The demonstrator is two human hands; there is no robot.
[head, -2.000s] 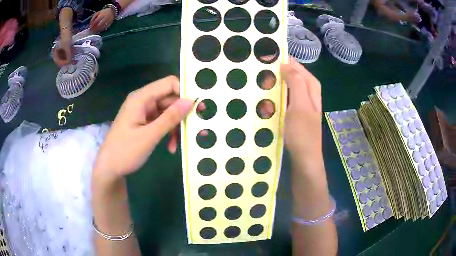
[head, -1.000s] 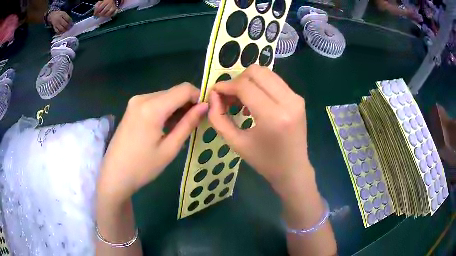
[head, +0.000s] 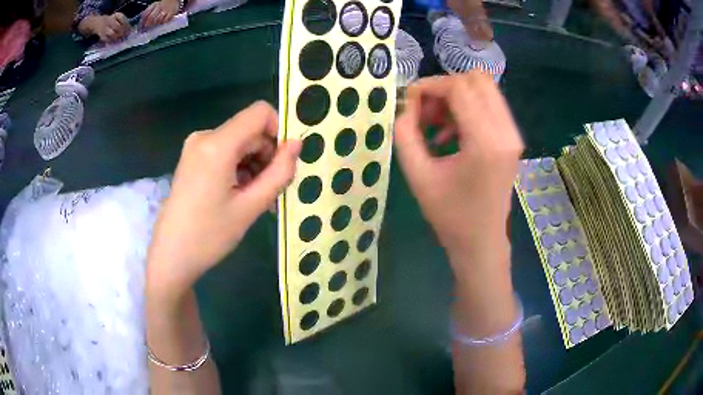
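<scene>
My left hand pinches the left edge of a long cream-yellow die-cut adhesive sheet between thumb and fingers. The sheet hangs upright over the bench, its top cut off by the picture's edge. It has three columns of round holes; the bench and fans show through them. My right hand is just right of the sheet, blurred, with thumb and index fingertips close together by its right edge. A faint blur shows at these fingertips; I cannot tell whether they hold a thin ring.
A clear bag of white parts lies at left. Stacked adhesive disc sheets fan out at right. White mini fans stand on the far side of the dark green bench. Co-workers' hands show beyond. A brown box edge is far right.
My right hand has moved from the sheet's left edge, beside my left hand, to its right side. The sheet has turned to face me more. The fans have shifted left.
</scene>
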